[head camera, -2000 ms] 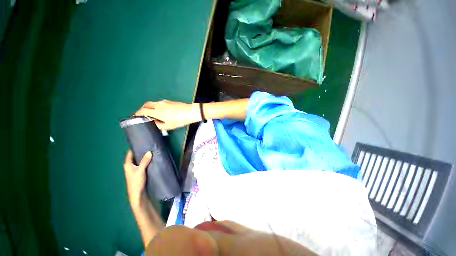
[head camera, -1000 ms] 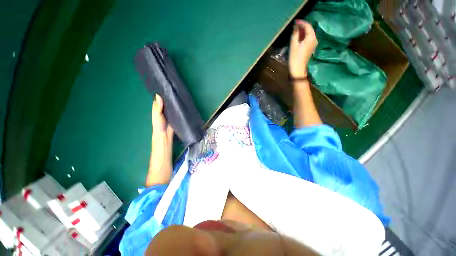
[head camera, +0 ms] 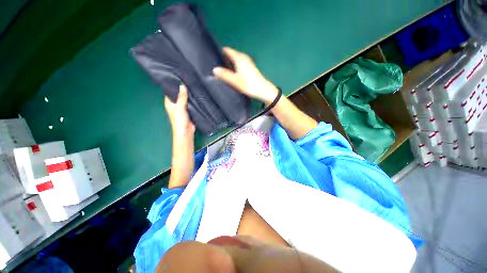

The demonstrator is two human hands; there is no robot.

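Observation:
A dark grey bundle of mailers (head camera: 195,69) lies partly unrolled on the green bench, with its near end at the bench edge by my waist. It shows two thick side-by-side lobes. My left hand (head camera: 180,109) grips its left side with the thumb on top. My right hand (head camera: 245,75) lies on its right side, thumb and fingers spread on the plastic. The fingers beneath the bundle are hidden.
White product boxes with red labels (head camera: 80,173) are piled on the bench at left. A crumpled green plastic bag (head camera: 363,106) sits in an open brown carton (head camera: 401,128) by the bench edge. More white box stacks (head camera: 454,114) stand at far right. The bench (head camera: 107,106) carries small white scraps.
My right hand has come back from near the green bag onto the bundle. The rolled bundle has opened wider. The view has turned, showing more boxes on both sides.

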